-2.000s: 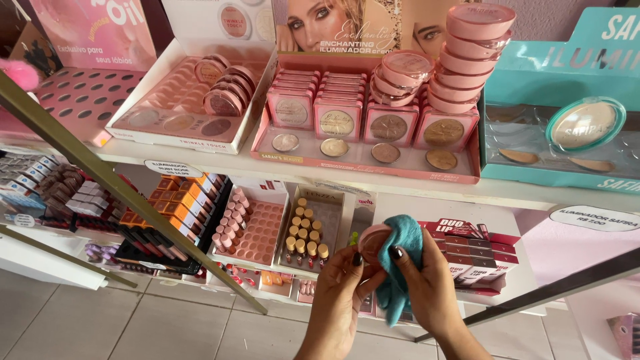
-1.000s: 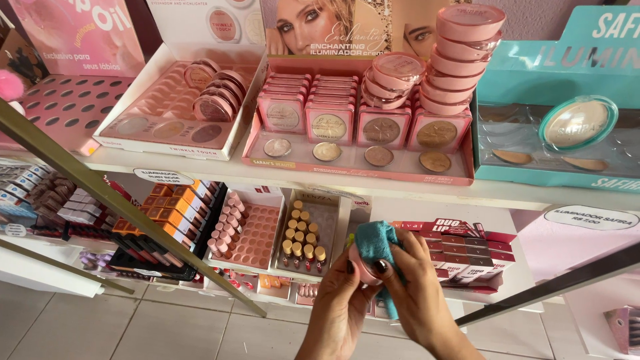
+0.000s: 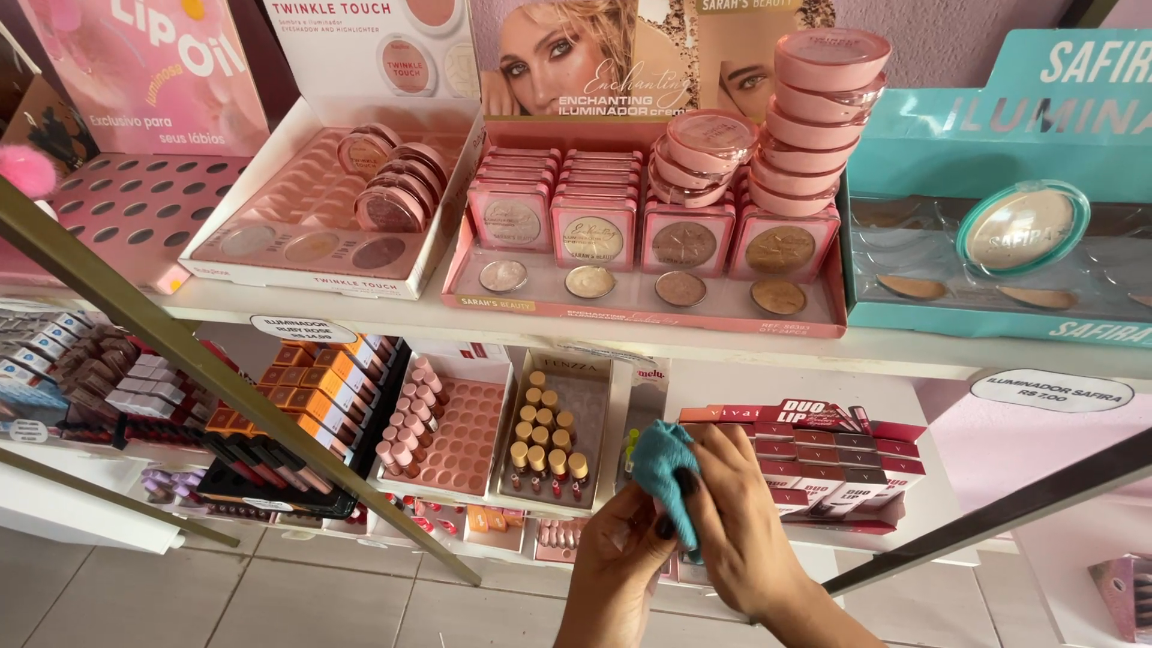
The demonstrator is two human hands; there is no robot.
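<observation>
In front of the lower shelf, a teal cloth (image 3: 664,472) is bunched between my hands. My right hand (image 3: 733,513) presses the cloth with its fingers from the right. My left hand (image 3: 621,553) is closed around something beneath the cloth; the compact it held in the earlier views is almost wholly hidden now. Above, on the upper shelf, round pink compacts (image 3: 814,135) stand in a tall stack, with a shorter stack of compacts (image 3: 702,157) beside it, both on a pink display box (image 3: 648,315) of square highlighter compacts.
A white tray (image 3: 306,279) of round compacts and a teal display box (image 3: 999,315) flank the pink one on the white shelf (image 3: 927,353). Below are gold-capped bottles (image 3: 544,423), pink-capped tubes (image 3: 414,414) and boxed lip products (image 3: 837,468). Metal bars (image 3: 270,414) cross diagonally at left and right.
My right hand and the teal cloth have moved over the pink compact, which showed in my left hand before and is now covered. The shelf goods have not moved.
</observation>
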